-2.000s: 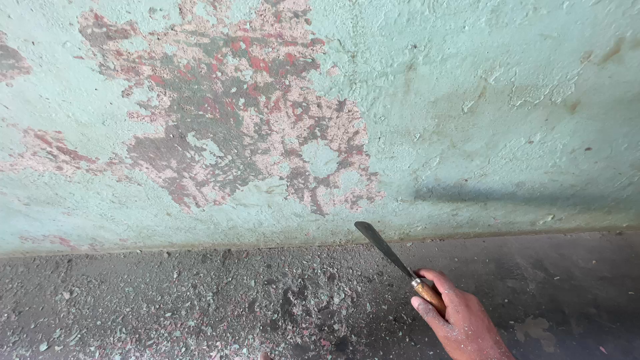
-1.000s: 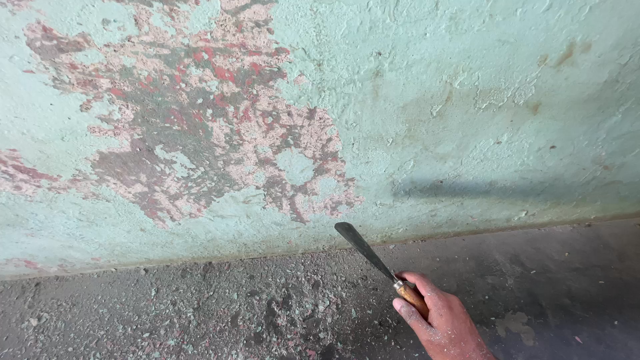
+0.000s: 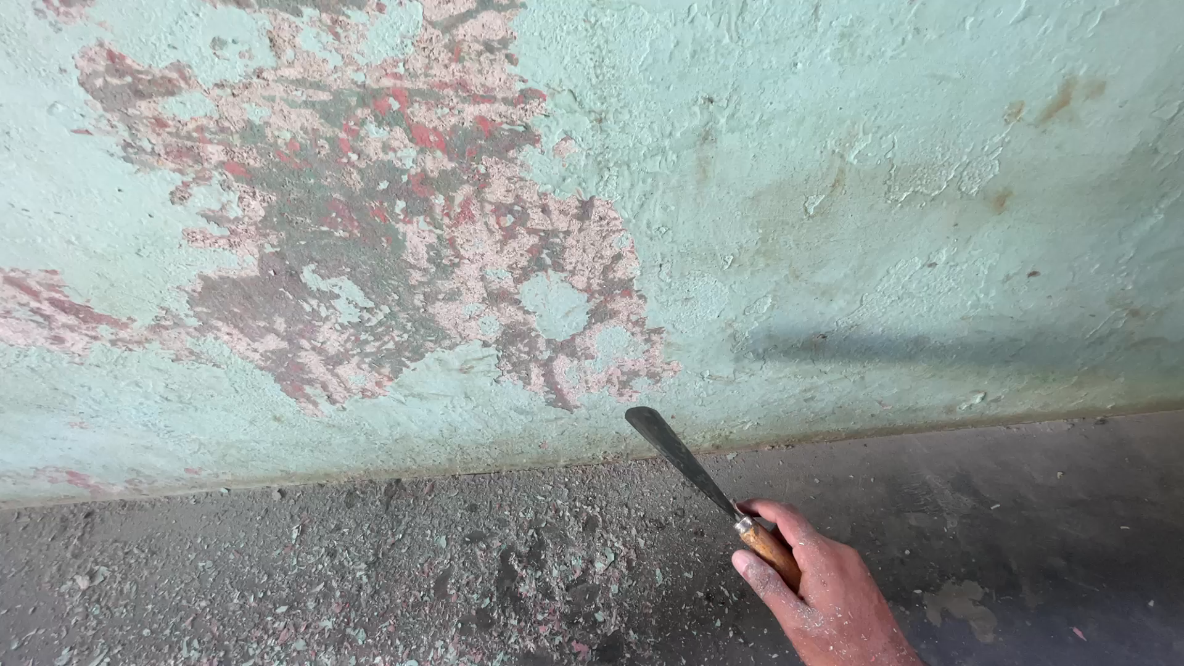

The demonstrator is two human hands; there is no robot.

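Observation:
My right hand (image 3: 828, 587), dusted with paint flecks, is closed around the wooden handle of a metal scraper (image 3: 683, 455) at the lower right. Its long dark blade points up and to the left, and the rounded tip lies in front of the lower wall, just below a scraped patch (image 3: 342, 222). Whether the tip touches the wall I cannot tell. Pink, grey and red layers show in that patch, with islands of green paint left inside it. Around it the wall (image 3: 832, 250) is pale green and rough. My left hand is out of view.
Paint chips and dust (image 3: 546, 583) cover much of the grey floor (image 3: 934, 490) at the wall's foot, thickest at the lower left and centre. A dark smudge (image 3: 888, 347) runs along the lower wall at right. A pale stain (image 3: 962, 606) marks the floor beside my hand.
The view has shifted somewhat to the right. My right hand keeps its hold on the scraper, and no plain change shows in the scraped patch.

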